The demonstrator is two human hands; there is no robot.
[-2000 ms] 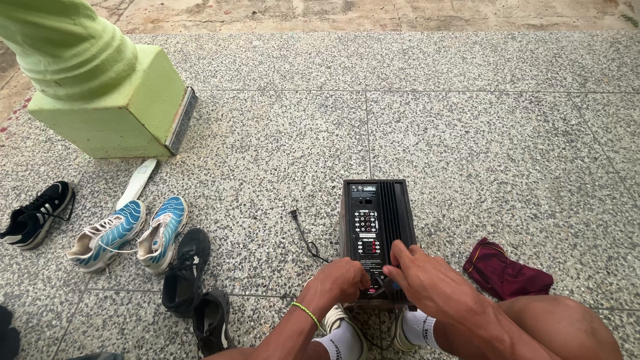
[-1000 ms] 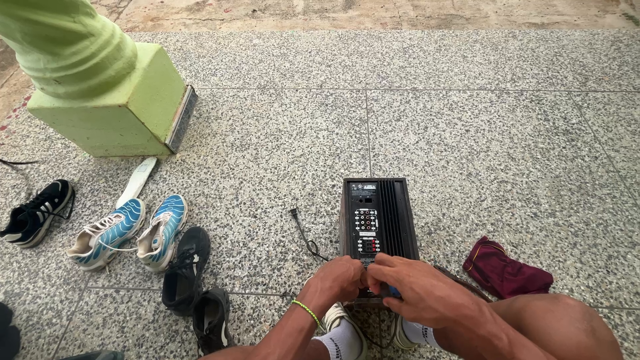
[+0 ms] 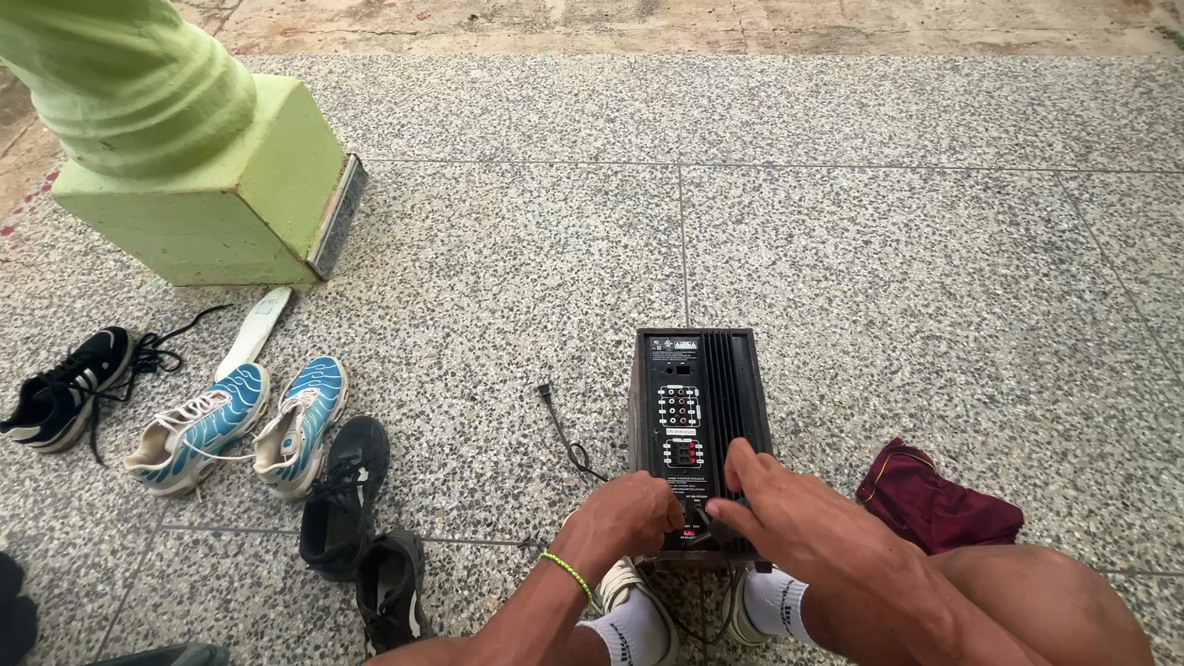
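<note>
A black home theater speaker box with a rear panel of jacks, spring terminals and heat-sink fins lies on the terrazzo floor between the feet. My left hand, a beaded bracelet on its wrist, has its fingers closed at the lower part of the panel; what they pinch is hidden. My right hand is over the panel's lower right, index finger and thumb apart, with something dark partly hidden beneath it. Near the hands a dark cord runs over the lower panel. A black power cord with its plug lies left of the box.
Blue-and-white sneakers, black shoes, a black sneaker and a white insole lie at left. A green column base stands at upper left. Maroon cloth lies right of the box, near the right knee.
My right hand, close against the left a second ago with something blue showing at its fingers, has moved right, and its thumb and index finger have spread. More of the lower panel shows.
</note>
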